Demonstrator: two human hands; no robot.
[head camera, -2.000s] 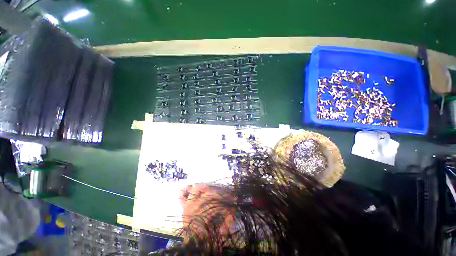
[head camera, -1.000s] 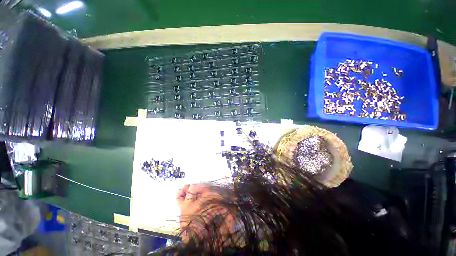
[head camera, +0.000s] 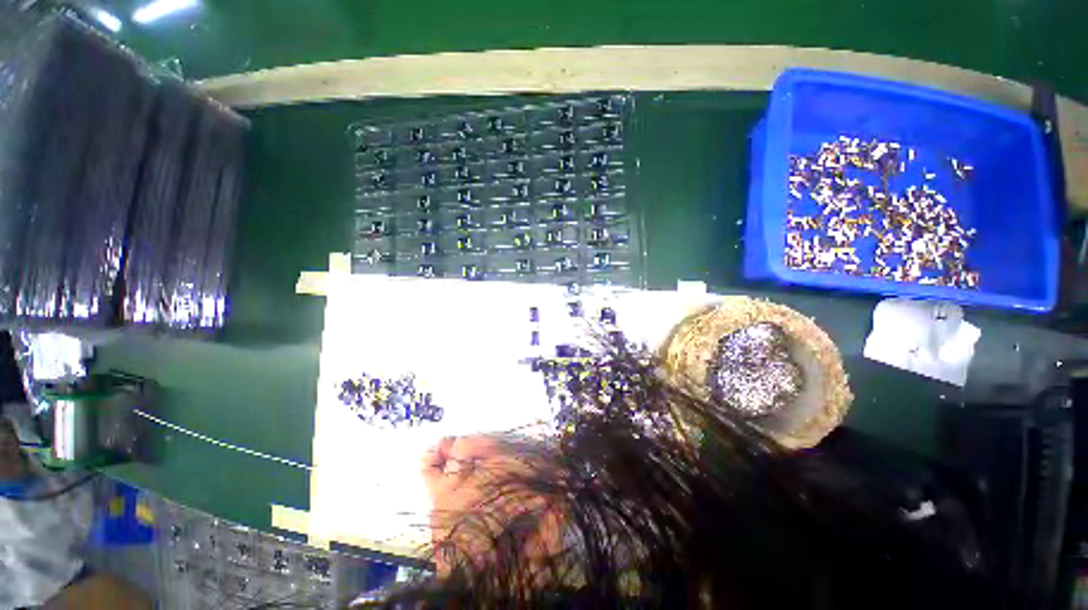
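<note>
My left hand (head camera: 483, 483) rests low on the white work sheet (head camera: 382, 340), its fingers curled. Dark hair covers much of it, and whatever it may hold is hidden. My right hand does not show; hair and shadow cover the area right of my left hand. One loose pile of small dark components (head camera: 390, 400) lies left on the sheet. Another pile (head camera: 585, 387) lies nearer the tan round dish (head camera: 823, 379), partly behind hair, with a few pieces above it. The dish holds small silvery metal parts (head camera: 756, 369).
A clear blister tray (head camera: 495, 191) with dark parts lies beyond the sheet. A blue bin (head camera: 913, 101) of copper-and-white parts stands right, white paper (head camera: 921, 340) below it. Stacked blister trays (head camera: 72, 179) stand left, above a spool (head camera: 78, 427) with a thin wire towards the sheet.
The view has shifted slightly, so the blue bin and dish appear farther right and the bin higher. My left hand stays in nearly the same place on the sheet.
</note>
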